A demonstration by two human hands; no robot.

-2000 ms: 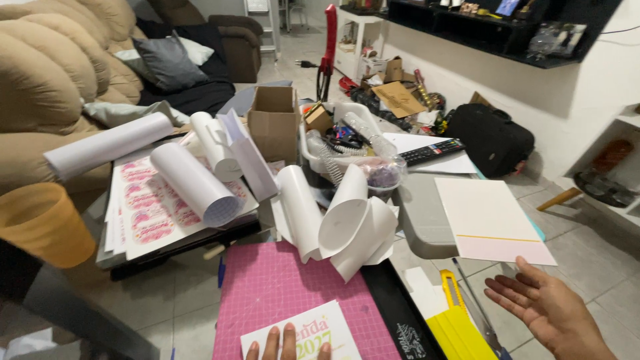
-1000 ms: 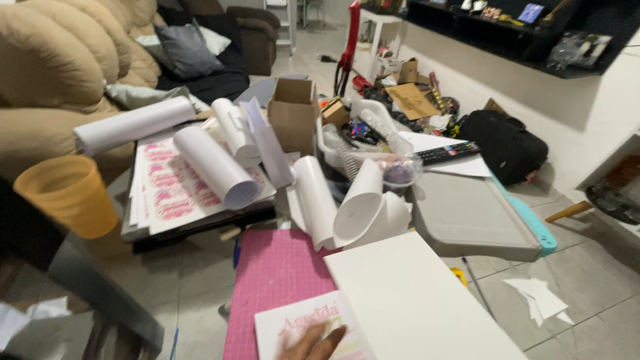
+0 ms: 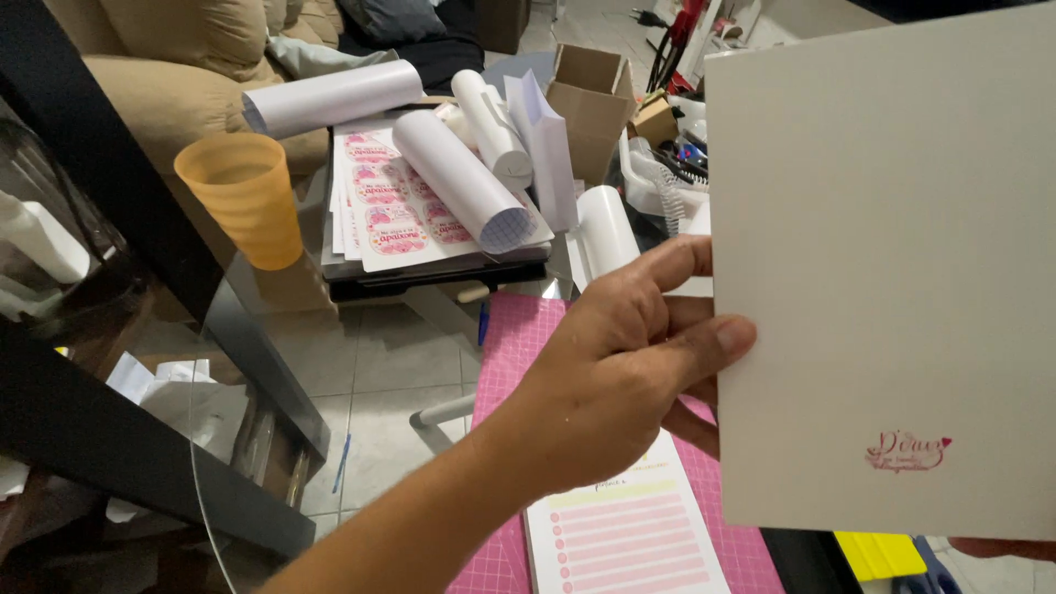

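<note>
My left hand (image 3: pixel 615 363) grips the left edge of a large white cover sheet (image 3: pixel 874 272), thumb in front and fingers behind. The sheet is raised upright at the right and bears small red writing low on its face. A sliver of my right hand (image 3: pixel 1002 548) shows at the sheet's bottom edge; the rest is hidden or out of frame. Below my left wrist, a stack of printed pages (image 3: pixel 627 540) with pink ruled lines lies on a pink cutting mat (image 3: pixel 511 363). My left hand and forearm partly cover the stack and mat.
Rolled papers (image 3: pixel 462 181) and pink-printed sheets (image 3: pixel 384 202) lie on a black-edged stand beyond the mat. An orange cup (image 3: pixel 247 206) stands at left on glass. Behind are a cardboard box (image 3: pixel 586 124) and a white basket (image 3: pixel 643 181); a yellow tool (image 3: pixel 879 557) is at lower right.
My left hand has left the page and taken hold of the white sheet, now raised at the right. The top page was a title cover; now it shows pink lines. The view has shifted.
</note>
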